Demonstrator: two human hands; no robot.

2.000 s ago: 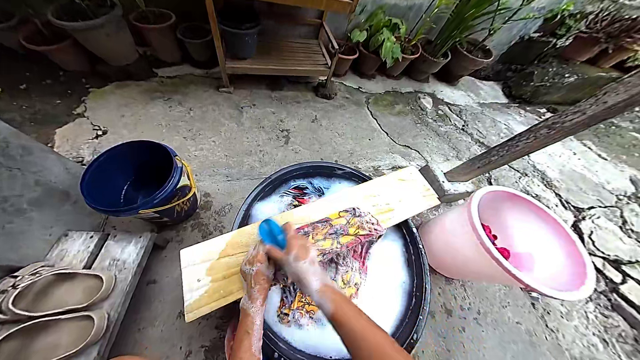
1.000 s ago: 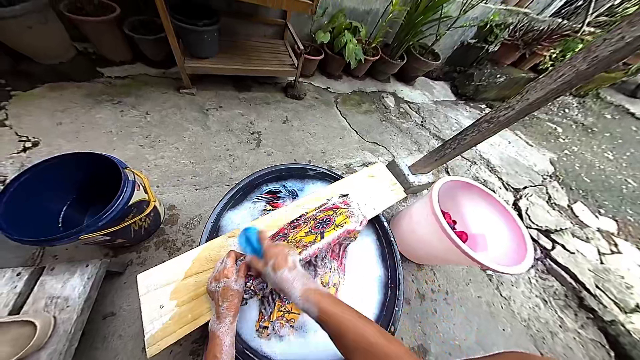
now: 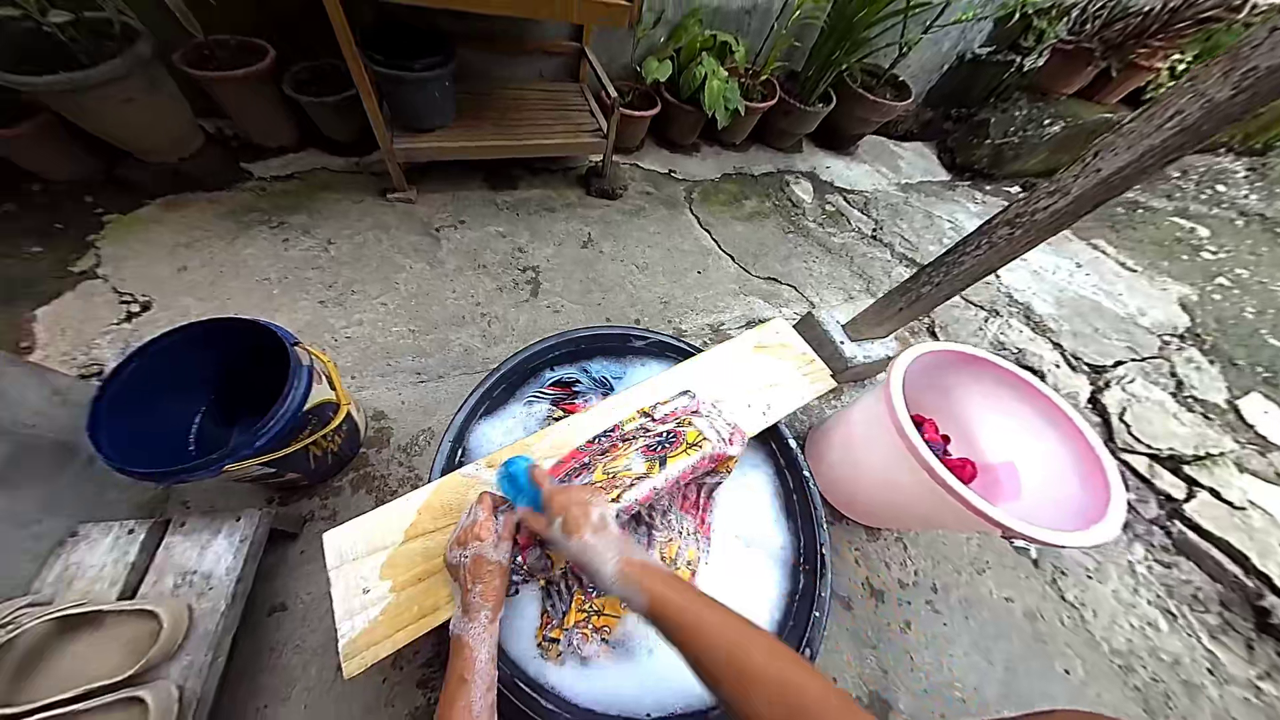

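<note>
A wooden board [image 3: 400, 560] lies slanted across a black round tub [image 3: 815, 560] of foamy water. Patterned cloth [image 3: 655, 445] in red, yellow and black is spread on the board and hangs into the suds. My right hand [image 3: 585, 525], soapy and slightly blurred, grips a blue brush [image 3: 520, 483] at the cloth's left end; its bristles are hidden. Close beside it on the left, my left hand [image 3: 480, 555] rests at the board and cloth edge, fingers curled; whether it pinches the cloth is not clear. More dark and red cloth [image 3: 575, 388] floats behind the board.
A dark blue bucket [image 3: 300, 425] stands at left, above a wooden bench [image 3: 215, 570] with beige shoes [image 3: 85, 650]. On the right are a pink bucket [image 3: 870, 460] holding red items [image 3: 940, 450] and a leaning wooden post [image 3: 1060, 190]. A wooden rack [image 3: 500, 145] and potted plants line the back.
The cloth on the board lies flatter and more spread out than two seconds ago. Both hands stay near its left end, the brush still in my right hand. The view has shifted.
</note>
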